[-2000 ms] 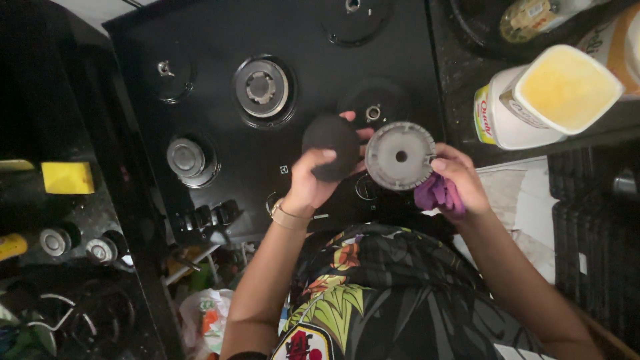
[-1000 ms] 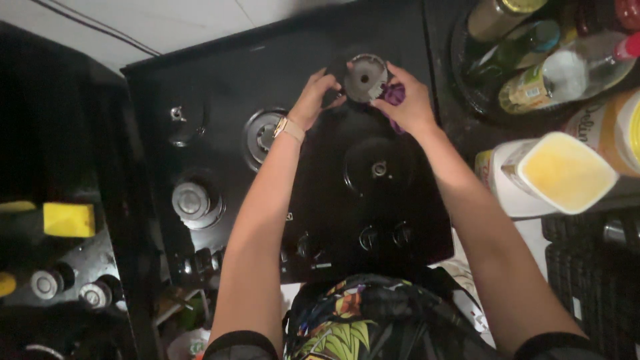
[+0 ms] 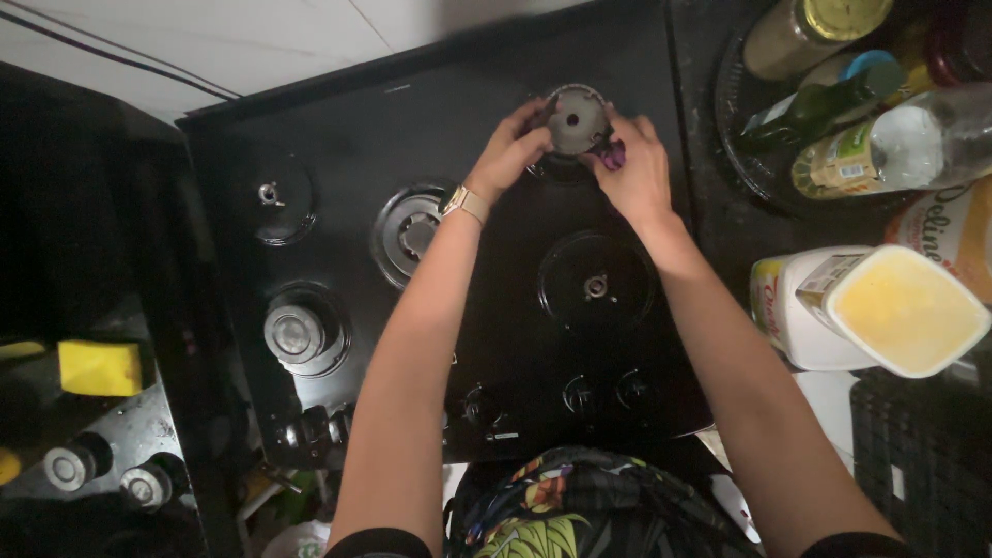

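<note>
Both hands hold a round metal gas burner piece (image 3: 577,124) with a central hole, above the back right burner spot of a black glass cooktop (image 3: 496,325). My left hand (image 3: 508,151), with a watch at the wrist, grips its left side; whether it also holds the dark burner cap is hidden. My right hand (image 3: 639,167) grips the right side, with a purple cloth (image 3: 613,156) bunched under the fingers. Nearer to me lies a bare burner seat (image 3: 595,287). A large central burner (image 3: 416,235) is partly behind my left forearm.
A burner with its cap (image 3: 294,335) sits front left, a bare burner seat (image 3: 268,194) back left. Right of the cooktop stand a tray of bottles (image 3: 728,132) and a white tub (image 3: 903,310). A yellow sponge (image 3: 99,367) and loose burner parts (image 3: 70,467) lie left.
Both hands have moved from the front right burner area to the back right one, carrying the metal burner piece and the purple cloth. The view has shifted.
</note>
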